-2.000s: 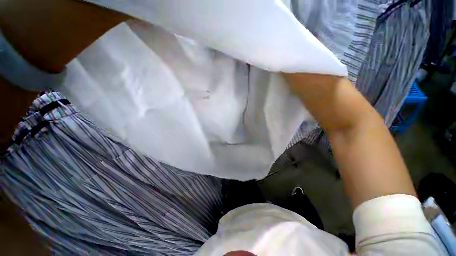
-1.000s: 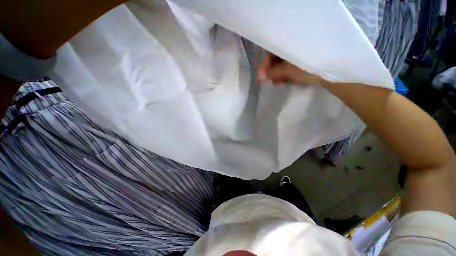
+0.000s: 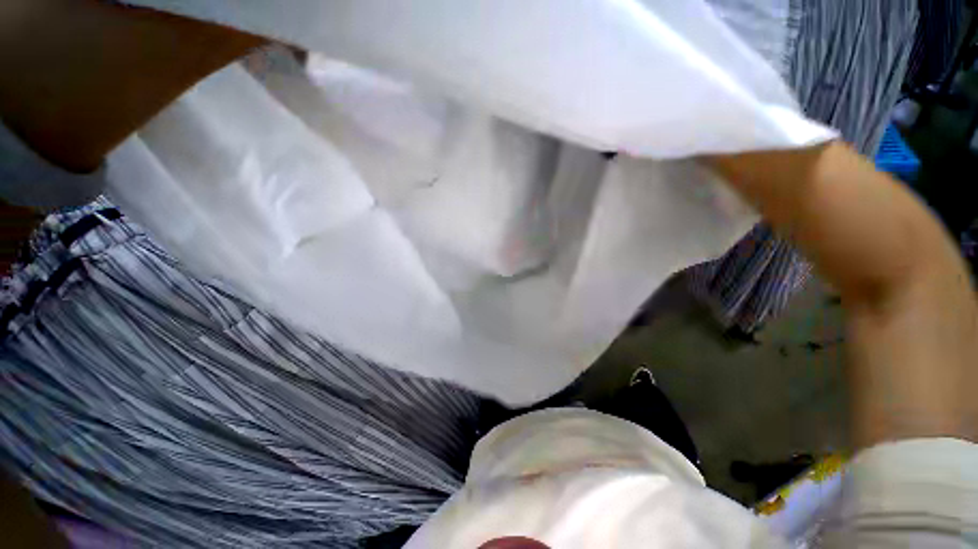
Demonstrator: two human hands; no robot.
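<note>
The white lining (image 3: pixel 311 214) of a garment spreads open across the middle, its upper layer lifted above a hollow. My left arm comes in at the upper left, with a pale band at its edge; my left hand is hidden behind the cloth. My right forearm comes from the right and goes under the lifted upper layer; my right hand is hidden by the lining. A striped skirt (image 3: pixel 279 375) with gathered cloth and dark trim at its top lies below the lining at the left.
More striped garments (image 3: pixel 858 64) hang at the upper right. A blue stool (image 3: pixel 897 152) stands behind them. The grey floor (image 3: pixel 740 397) shows at lower right, with a shoe tip near the centre. A white and yellow item (image 3: pixel 804 491) is at the lower right.
My right hand, seen inside the lining a second ago, is now covered. The lifted upper layer has come down over it, and its right corner has shifted left and up.
</note>
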